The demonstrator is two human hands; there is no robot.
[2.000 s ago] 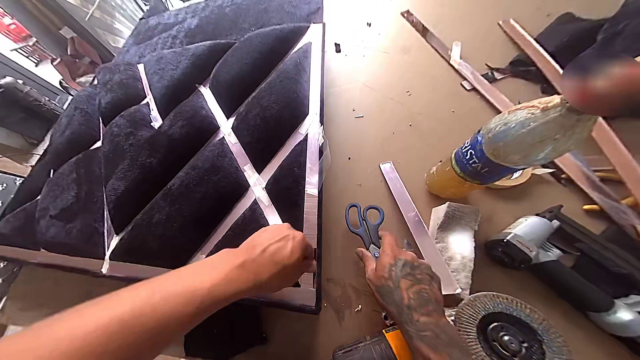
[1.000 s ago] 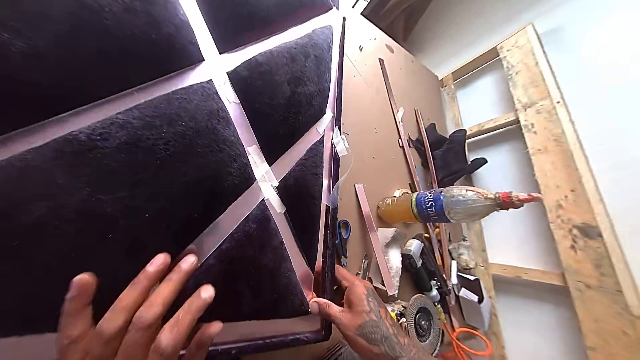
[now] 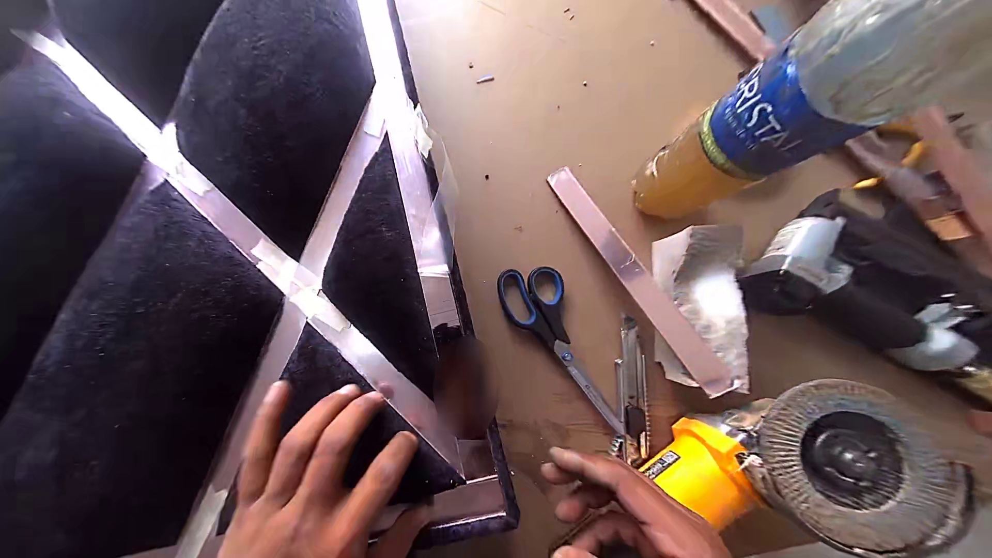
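My left hand point(image 3: 325, 473) rests with spread fingers on a dark plush upholstered panel point(image 3: 232, 209), near its lower right corner. Shiny pinkish strips point(image 3: 209, 205) cross over the panel and run along its edge, with bits of tape at the joins. My right hand point(image 3: 620, 504), fingers curved and apart, is just right of that corner and holds nothing that shows. Above it on the brown tabletop lie scissors with blue and black handles point(image 3: 546, 310) and a utility knife point(image 3: 632, 387). A loose pink strip point(image 3: 643, 283) lies partly over a crumpled whitish piece point(image 3: 705, 302).
At the right stands a tilted-looking bottle of amber liquid point(image 3: 682, 170) with a blue label. Beside my right hand lies an angle grinder with a yellow body point(image 3: 701, 473) and a flap disc point(image 3: 852, 457). A black power tool point(image 3: 860, 287) and further strips point(image 3: 957, 178) lie beyond.
My right hand, at the panel corner one second ago, is now apart from it. My left hand lies flat near the corner, where two seconds ago it was closed at the edge. The view has shifted strongly.
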